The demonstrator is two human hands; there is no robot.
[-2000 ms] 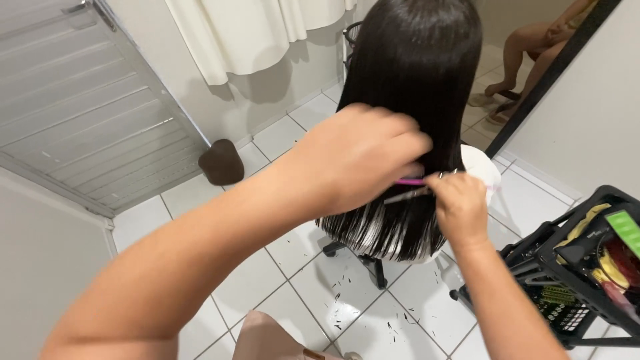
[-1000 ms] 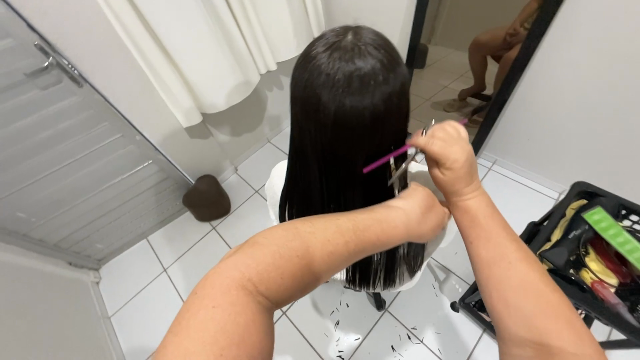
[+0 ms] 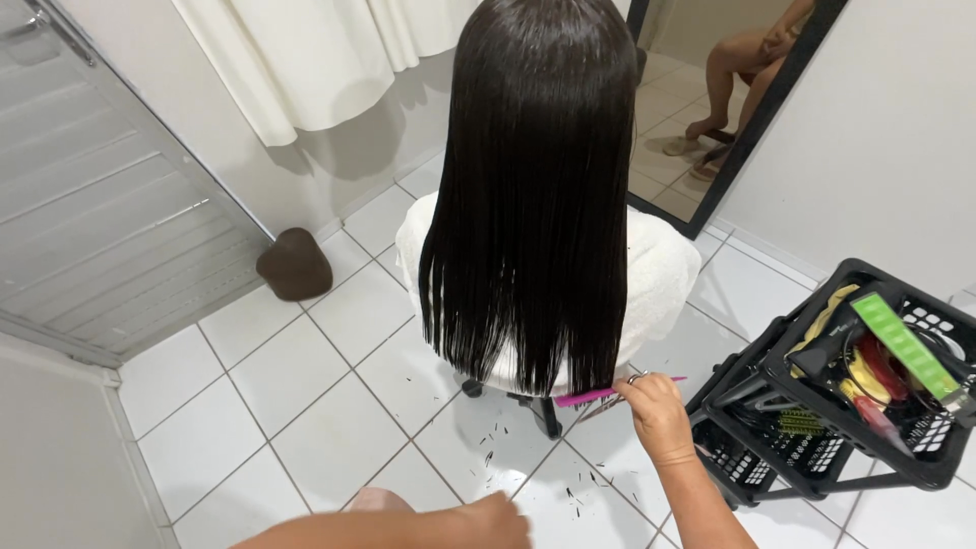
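Note:
A seated person with long, straight dark hair (image 3: 534,191) faces away, a white towel (image 3: 662,267) over the shoulders. My right hand (image 3: 657,408), at the lower right of the hair, holds a pink comb (image 3: 583,397) and a pair of metal scissors (image 3: 602,409). The comb lies at the hair's lower right ends, and the scissors point left just below it. My left hand (image 3: 496,522) is low at the bottom edge, apart from the hair; it is blurred, and whether its fingers hold anything cannot be seen.
A black tiered basket cart (image 3: 801,480) with tools stands at right. A framed mirror (image 3: 675,99) leans behind the person. Cut hair bits (image 3: 579,488) lie on the tiled floor, near the chair base (image 3: 545,419). A brown object (image 3: 296,264) sits by the grey door (image 3: 99,191).
My left hand has moved away from the hair, down to the bottom edge. My right hand has lowered with comb and scissors from the hair's mid-length to its ends.

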